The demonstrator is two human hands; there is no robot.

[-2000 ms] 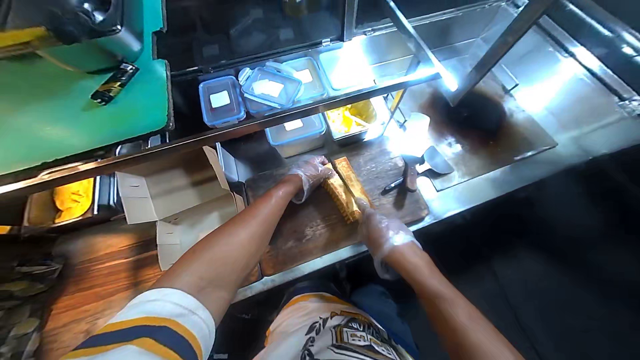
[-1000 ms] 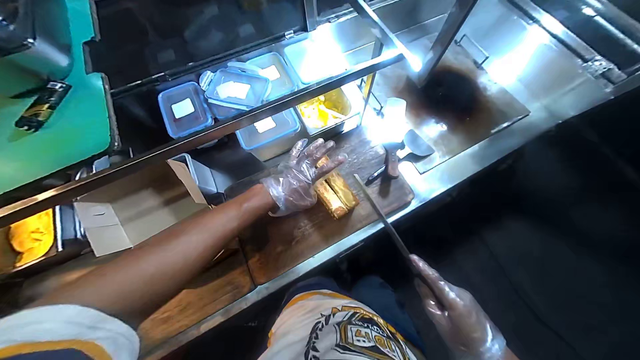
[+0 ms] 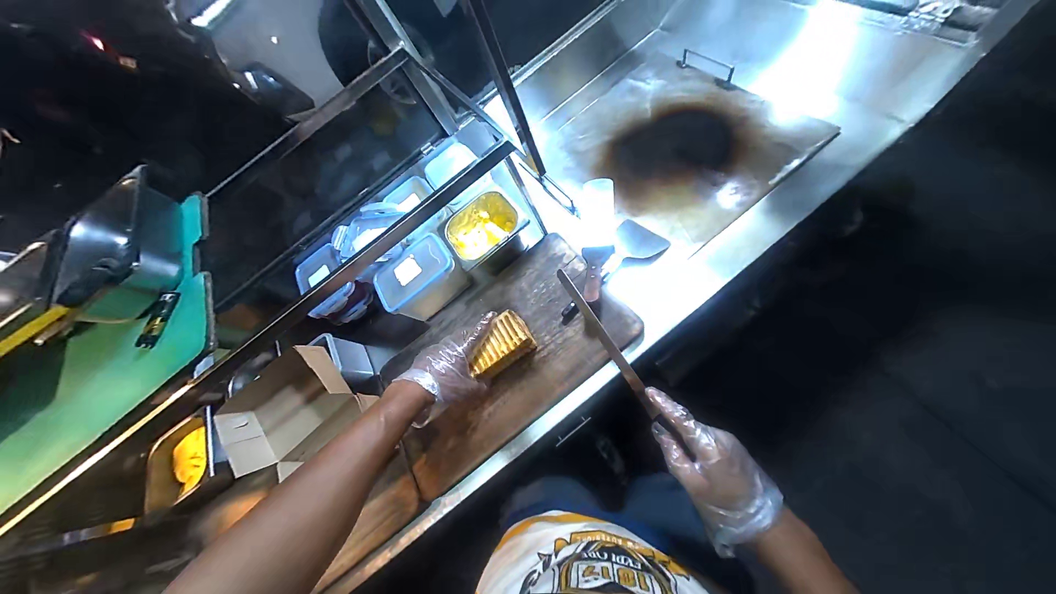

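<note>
My left hand (image 3: 450,367), in a clear plastic glove, grips the left end of a grill-marked toasted sandwich (image 3: 503,344). The sandwich rests on a dark wooden cutting board (image 3: 462,437), its ridged golden side showing. My right hand (image 3: 701,454), gloved too, is shut on the handle of a long knife (image 3: 606,338). The blade points up and left, right of the sandwich and apart from it, with its tip over the board. Near the tip lie a scraper (image 3: 639,241) with a wide metal blade and a small dark-handled tool (image 3: 569,312), partly hidden.
An open cardboard box (image 3: 289,404) stands left of the board. Behind are lidded plastic containers (image 3: 417,272) and a metal pan of yellow food (image 3: 483,224). A metal shelf rail (image 3: 396,231) crosses above. A flat griddle (image 3: 742,181) with a dark burnt patch is at the right.
My left hand was spread over the sandwich one second ago and now grips its end. My right hand holds the knife away from the sandwich; two seconds ago the blade lay over it. The view has shifted.
</note>
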